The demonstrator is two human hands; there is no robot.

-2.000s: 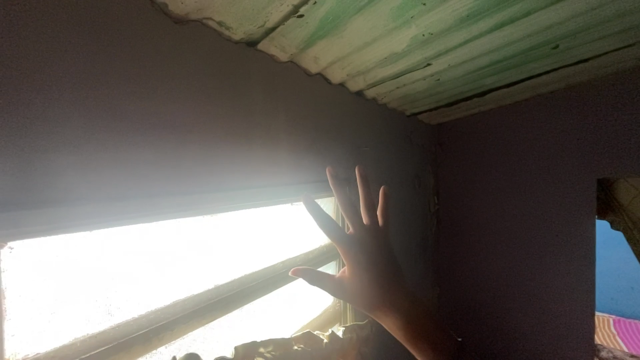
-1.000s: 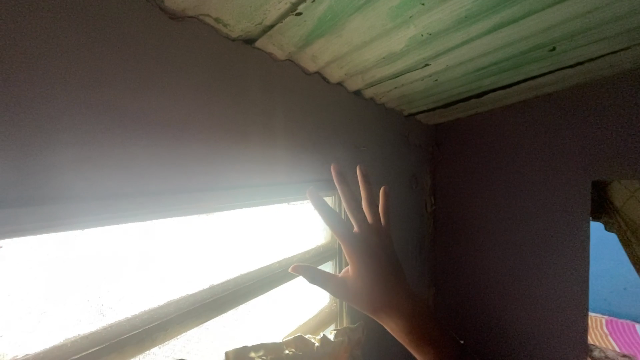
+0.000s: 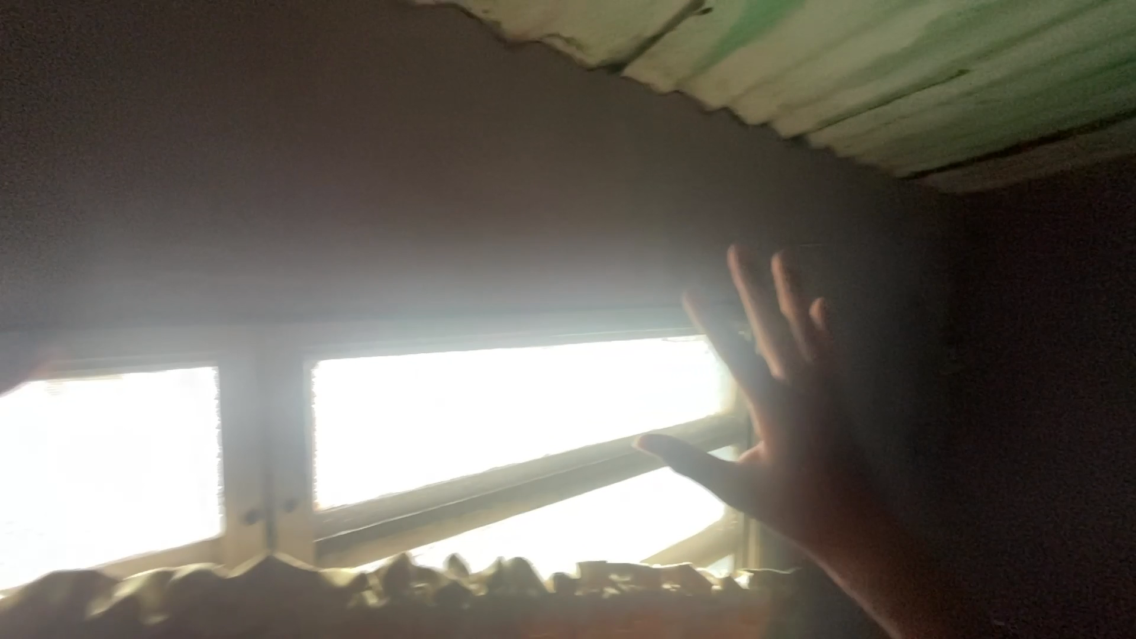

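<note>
My right hand (image 3: 790,426) is raised with its fingers spread, at the right end of a bright window (image 3: 524,417). It holds nothing; whether the fingertips touch the wall (image 3: 532,195) above the frame cannot be told. At the far left edge a dark, blurred shape, perhaps part of my left hand (image 3: 19,368), overlaps the corner of the left pane. Ruffled cloth (image 3: 266,586), seemingly a curtain, runs along the lower part of the window.
A corrugated roof sheet (image 3: 887,80) with green patches slopes overhead at the upper right. A dark side wall (image 3: 1047,373) stands at the right. A window post (image 3: 266,444) parts the two bright panes.
The view has swung left, bringing the window post, the left pane and more ruffled cloth into sight; the blue and pink area at the right is out of view. My right hand stays spread.
</note>
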